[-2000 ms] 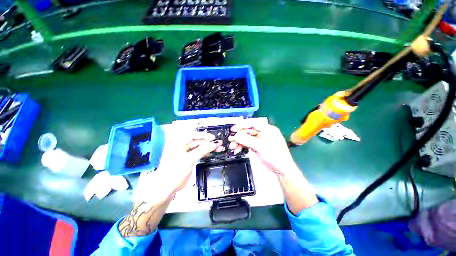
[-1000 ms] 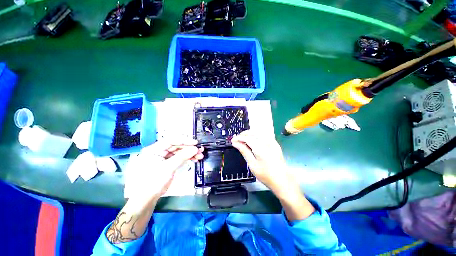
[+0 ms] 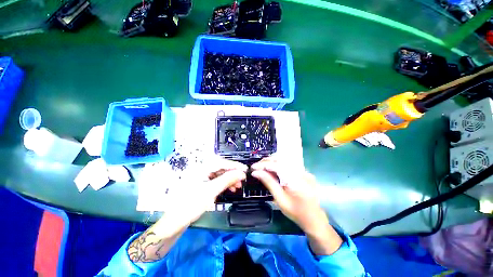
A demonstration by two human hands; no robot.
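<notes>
The black device housing (image 3: 246,135) lies open on the white sheet (image 3: 189,120), its upper half showing a circuit board with pale spots and its small flap at the near end. My left hand (image 3: 230,181) and my right hand (image 3: 270,176) are over the lower half, fingertips close together near the hinge and partly covering it. Whether they hold a small part cannot be seen. Small dark screws (image 3: 178,161) lie loose on the sheet left of the housing.
The small blue bin (image 3: 167,130) stands left, the large blue bin (image 3: 289,70) beyond the sheet. An orange screwdriver (image 3: 375,120) hangs at right with its cable. A whitish bottle (image 3: 59,149) and paper scraps lie left. Open housings stand at the far side; grey boxes (image 3: 474,121) stand right.
My hands have moved from the upper half of the housing down to the hinge and lower half, uncovering the circuit board. My fingertips have come closer together. The camera view has shifted.
</notes>
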